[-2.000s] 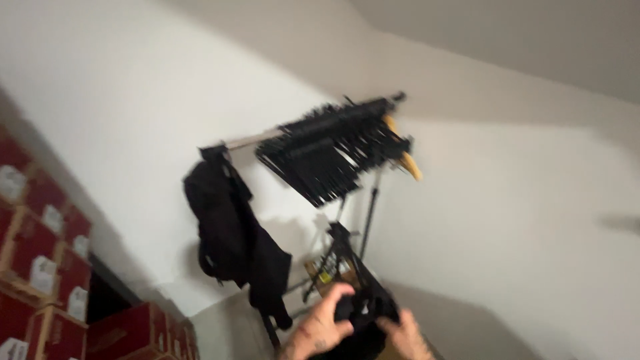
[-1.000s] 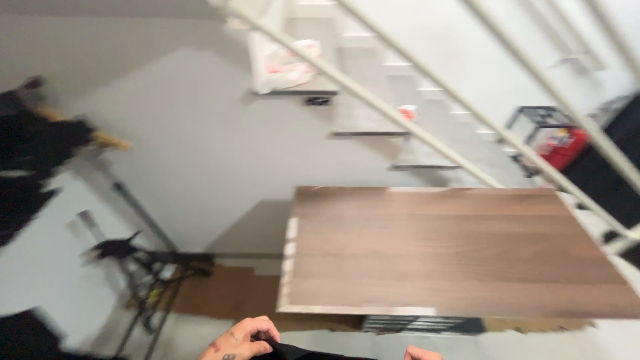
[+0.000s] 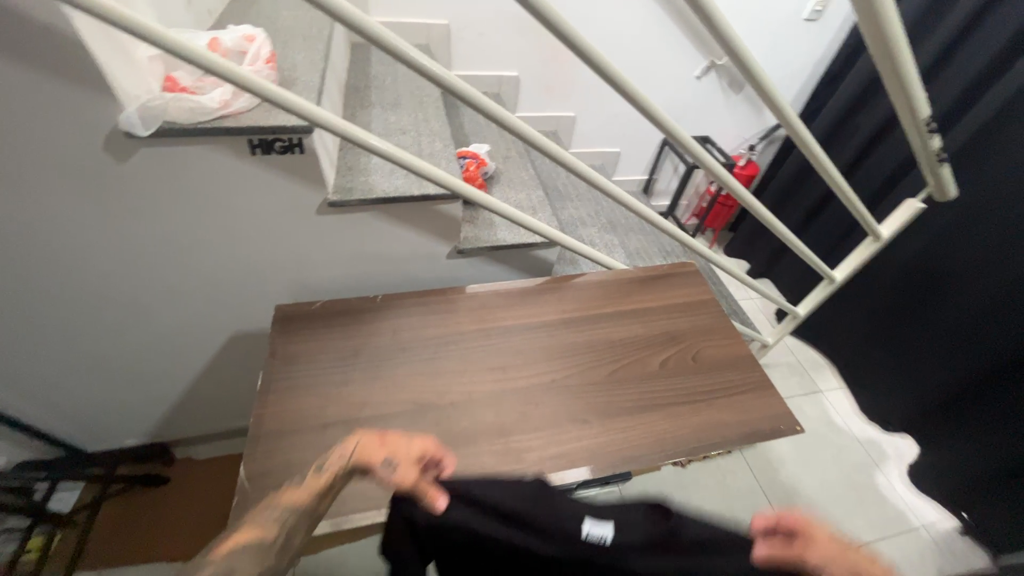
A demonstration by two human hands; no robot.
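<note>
A black cloth garment (image 3: 512,528), with a small white label on it, is stretched between my two hands at the bottom of the head view. My left hand (image 3: 400,464) pinches its upper left edge between thumb and fingers, over the near edge of a wood-grain tabletop (image 3: 512,368). At the garment's right end, my right hand (image 3: 808,544) grips the cloth, somewhat blurred. The garment's lower part lies outside the frame.
White metal railing bars (image 3: 480,104) slant above the table. Behind are grey stone stairs (image 3: 392,128) holding plastic bags (image 3: 232,72). A red fire extinguisher (image 3: 720,196) and black curtain (image 3: 920,320) stand right; cardboard (image 3: 168,512) lies lower left.
The view has swung from the rack of hangers to the table and stairs. The black cloth, bunched between my hands two seconds ago, is now spread wide between them.
</note>
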